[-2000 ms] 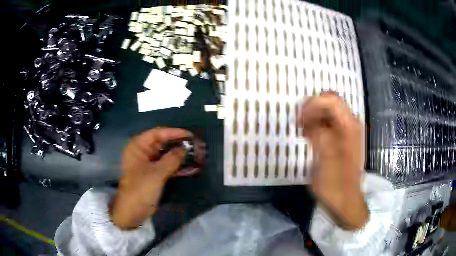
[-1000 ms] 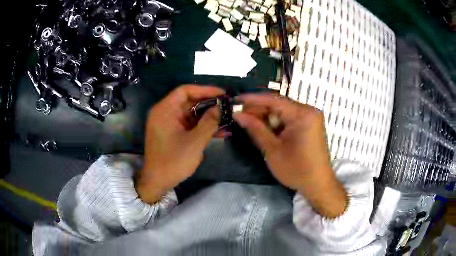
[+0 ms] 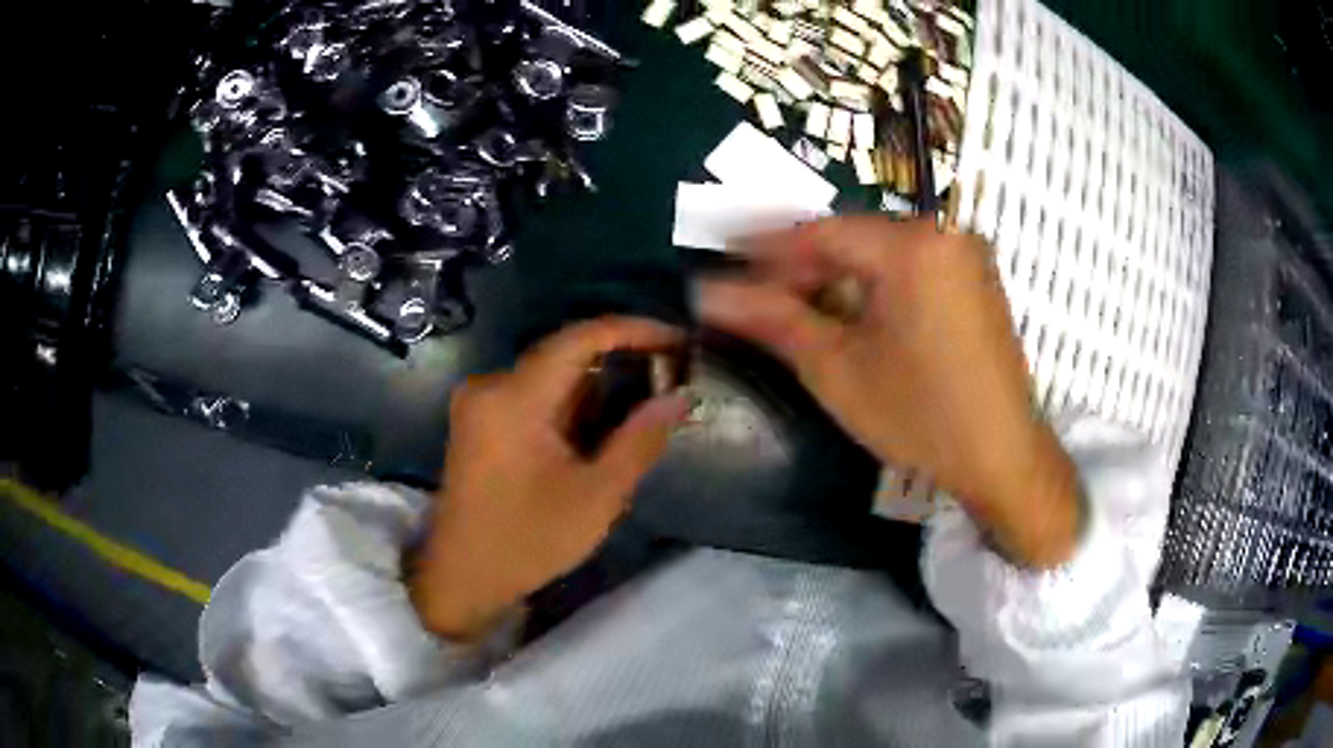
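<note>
My left hand point(image 3: 548, 453) is curled around a small black watch case point(image 3: 629, 380) at the middle of the view, mostly hidden by the fingers. My right hand point(image 3: 892, 329) is up and to the right of it, its thumb and forefinger pinched close together near the case and blurred. I cannot tell whether a small part is between those fingertips. A light piece, perhaps wrapping, shows at another finger of the right hand.
Loose metallic components point(image 3: 417, 161) lie upper left. Cream pads point(image 3: 819, 66) and white cards point(image 3: 746, 190) lie at the top middle. A white sheet with rows of slivers point(image 3: 1096, 190) is on the right, beside clear blister trays point(image 3: 1272, 380). Dark wrapped material stands at the left edge.
The right hand came from over the white sheet to the case, then drew slightly up from it. The left hand still holds the case. The view has shifted, so the bench items appear further right.
</note>
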